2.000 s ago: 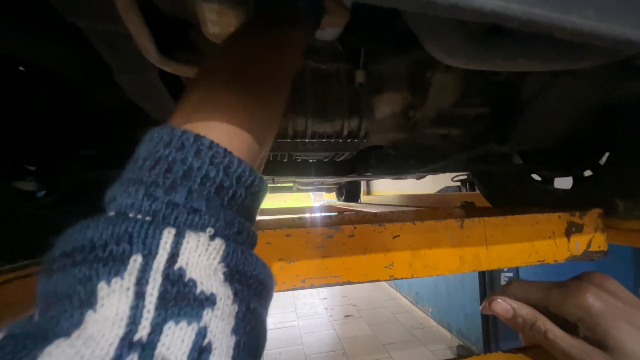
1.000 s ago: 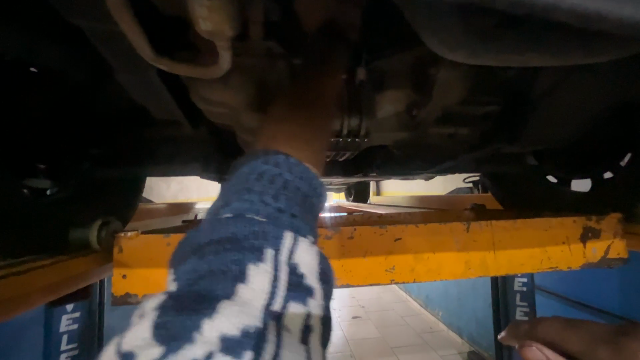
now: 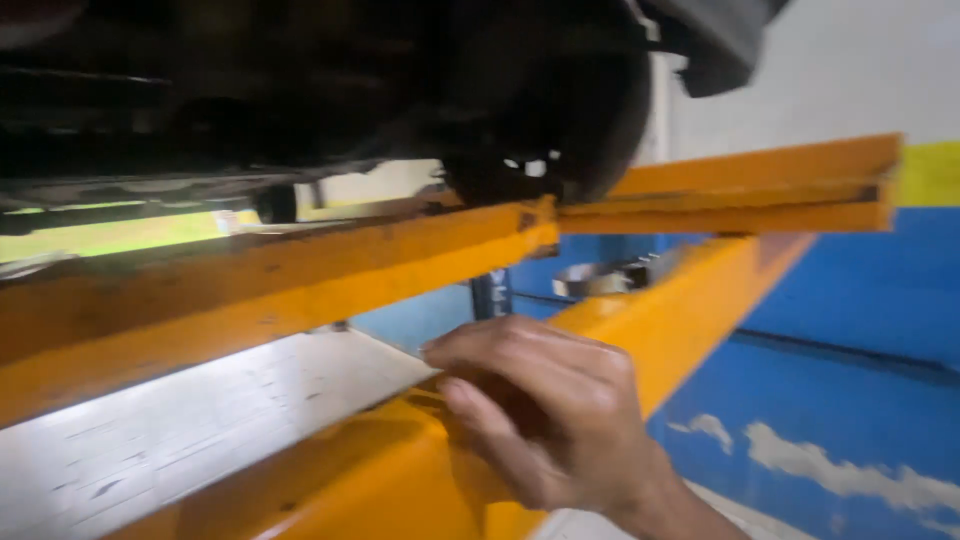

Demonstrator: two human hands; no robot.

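My right hand (image 3: 547, 405) is at the lower middle, its fingers curled with a gap between thumb and forefinger and nothing seen between them. It is in front of the orange steel beams of a vehicle lift (image 3: 360, 457); whether it touches them I cannot tell. My left hand is out of view. Above hangs the dark underside of a raised vehicle (image 3: 300, 82), with a wheel (image 3: 592, 112) resting near the orange runway (image 3: 735, 195). The picture is blurred.
An orange crossbeam (image 3: 285, 285) spans the left half below the vehicle. Behind the lift stands a blue wall (image 3: 840, 300) with peeled paint and a yellow band. Pale floor tiles (image 3: 187, 420) show below. Some unclear items (image 3: 607, 277) lie beyond the beams.
The view has swung to the right. My left arm in its blue and white knit sleeve, raised to the vehicle's underside before, has left the view. More of my right hand shows.
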